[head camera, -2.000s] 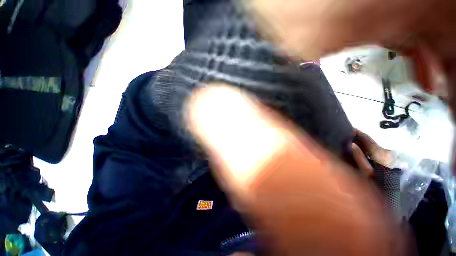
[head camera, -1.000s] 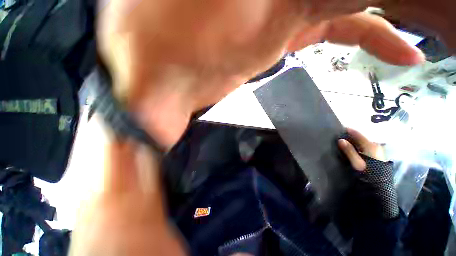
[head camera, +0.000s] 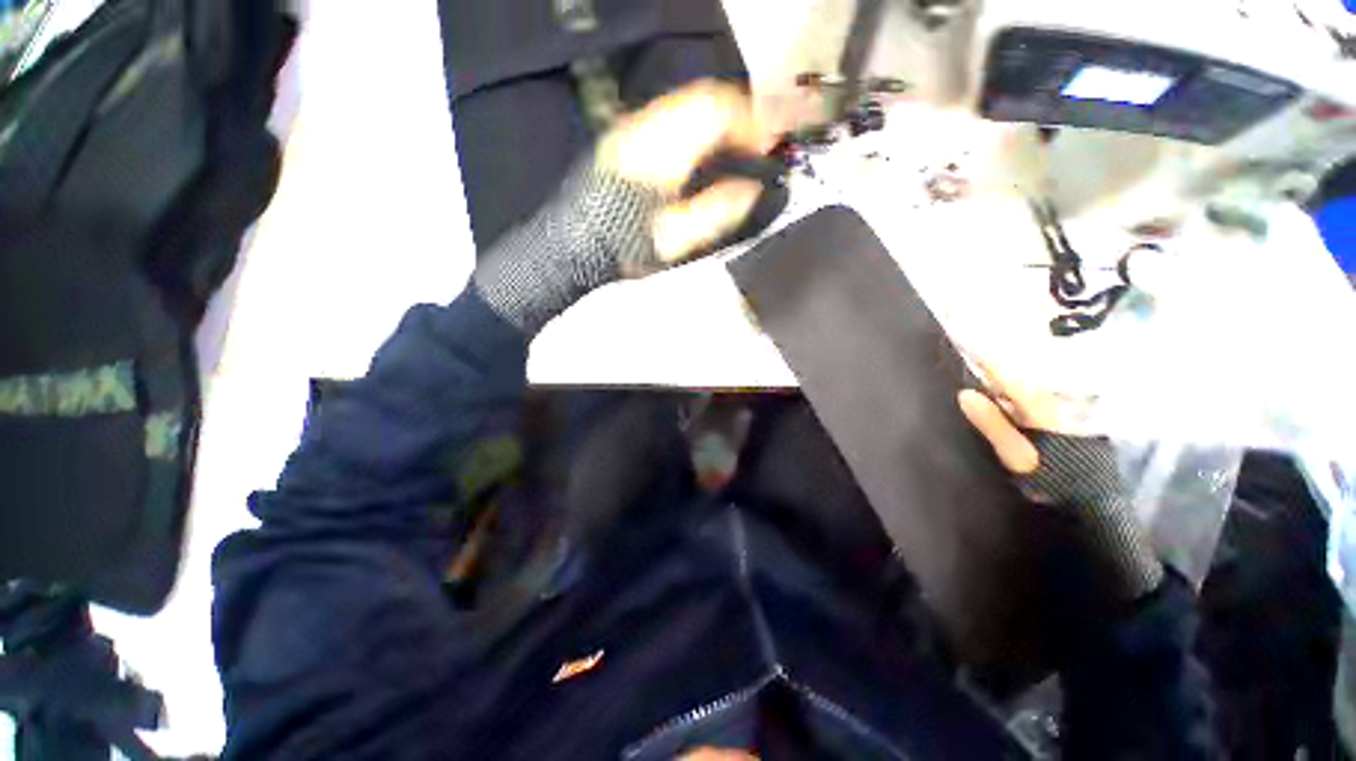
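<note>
A plain dark grey-black strap or flap (head camera: 877, 372) lies diagonally from near the needle area down over the table's front edge. My right hand (head camera: 1019, 416) holds its right edge, thumb on top and fingers partly hidden. My left hand (head camera: 692, 171) is at the near end of a black padded panel (head camera: 513, 149) with a camouflage stripe. Its fingers are curled on a black part of that panel beside the sewing area. The left hand is somewhat blurred. The presser foot area (head camera: 811, 141) is just right of the left fingertips.
A heap of black panels with camouflage stripes (head camera: 89, 268) is at left. The machine's control panel (head camera: 1138, 85) with a lit display is upper right. Black snips (head camera: 1063, 275) lie right of the needle area. Clear plastic (head camera: 1190, 498) hangs at the right. A blue bin (head camera: 1344, 223) shows at the right edge.
The large blurred hand and forearm near the camera are gone; my left hand is now down at the panel by the machine. The panel and control display have come into view. My right hand still holds the strap.
</note>
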